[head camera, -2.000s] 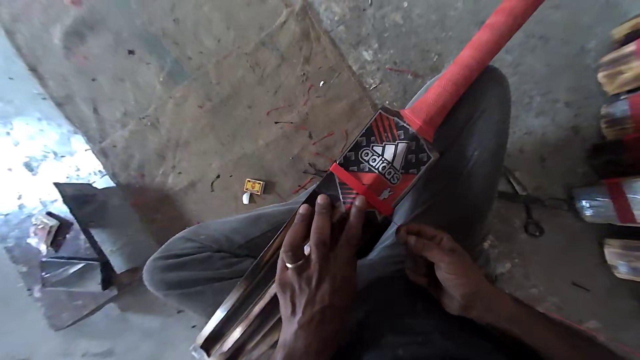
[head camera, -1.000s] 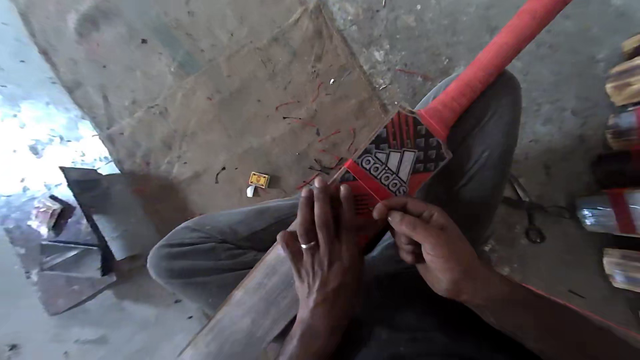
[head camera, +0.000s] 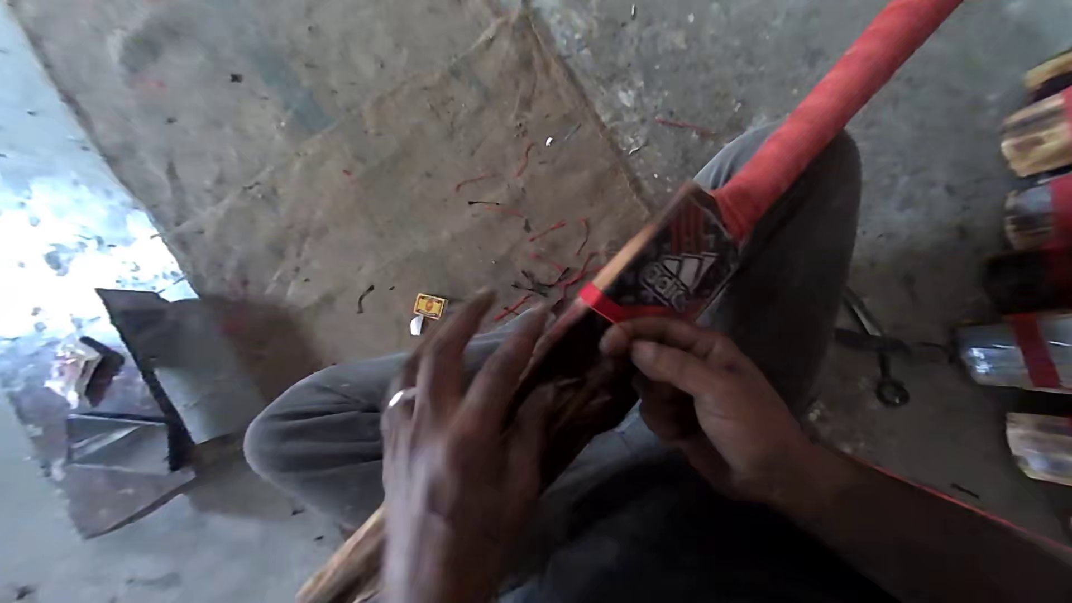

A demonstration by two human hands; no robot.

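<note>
Across my lap lies a cricket bat [head camera: 687, 251] with a red-wrapped handle [head camera: 837, 88] pointing to the upper right and an Adidas sticker near the shoulder. A narrow red tape band [head camera: 615, 308] runs across the blade just below the sticker. My right hand [head camera: 712, 394] pinches at the band's near end with thumb and forefinger. Blurred, my left hand [head camera: 469, 427], with a ring on it, is over the blade's left side, its fingers apart. Its palm side is hidden, as is much of the blade beneath both hands.
Scissors [head camera: 879, 352] lie on the floor right of my knee. Several bats [head camera: 1001, 352] with wrapped or taped parts line the right edge. A yellow matchbox [head camera: 430, 306] and red thread scraps [head camera: 548, 230] rest on the cloth mat [head camera: 352, 184]. Dark sheets [head camera: 201, 368] stand at left.
The bat has turned about its length; its flat face showed one second ago, and its side edge shows now. My left hand's fingers lay on the blade earlier and are now spread and blurred.
</note>
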